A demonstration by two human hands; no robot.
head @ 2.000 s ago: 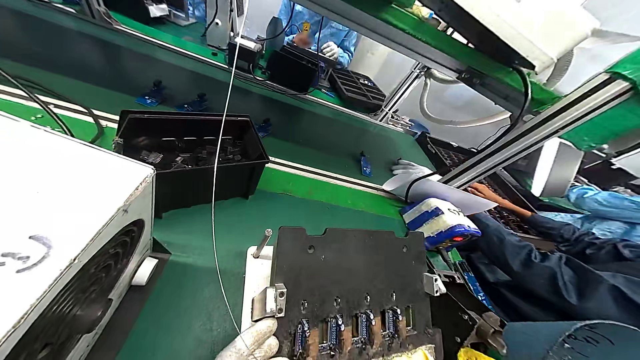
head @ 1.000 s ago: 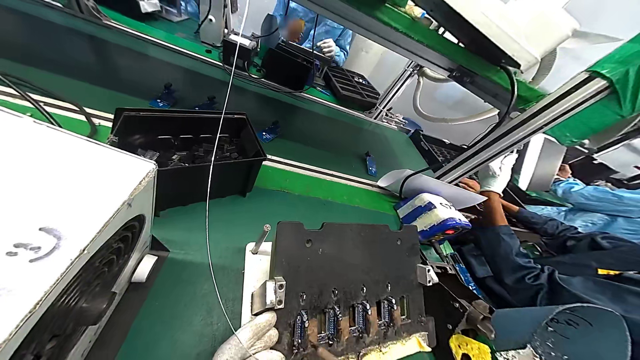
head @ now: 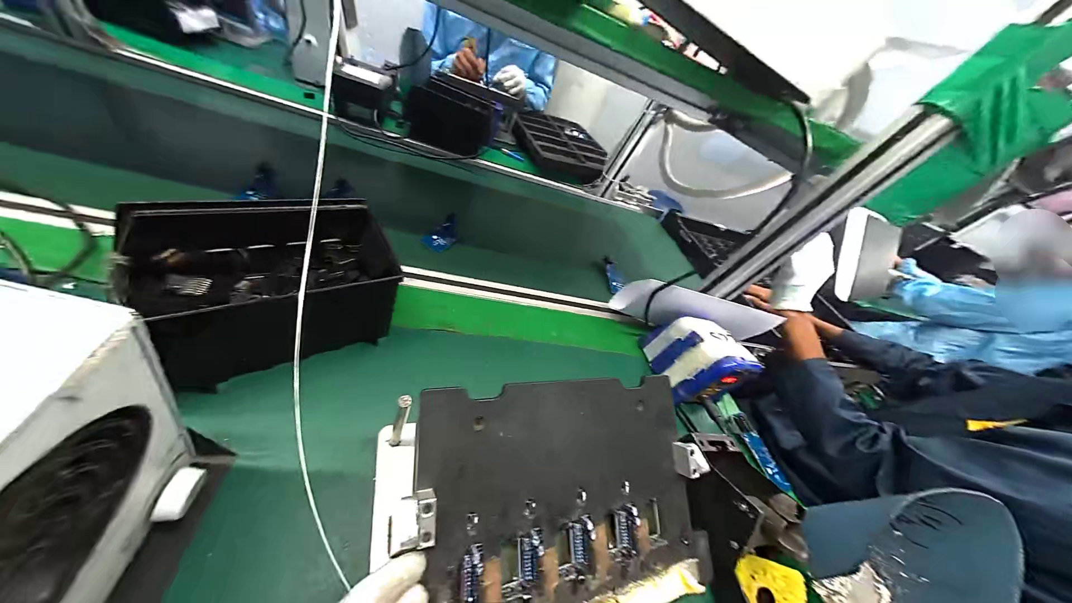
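Observation:
My left hand (head: 389, 579), in a pale glove, shows at the bottom edge, its fingers at the lower left corner of a black fixture plate (head: 544, 444). Whether it grips the plate cannot be told. The plate has a metal hinge (head: 425, 517) at its left side and a metal post (head: 402, 412) beside it. Several blue circuit boards (head: 529, 553) sit in slots along its lower part. Yellowish tape (head: 662, 584) covers part of the lower edge. My right hand is not in view.
A black bin (head: 268, 318) of small parts stands behind left, a white fan unit (head: 75, 352) at far left. A thin cable (head: 299, 360) hangs in front. A blue-white taped device (head: 699, 356) and a co-worker's arm (head: 804, 335) are at right. Small boards (head: 441, 234) lie on the conveyor.
The co-worker's gloved hand at right has risen from beside the rolled sheet. My left hand remains at the plate's lower left corner.

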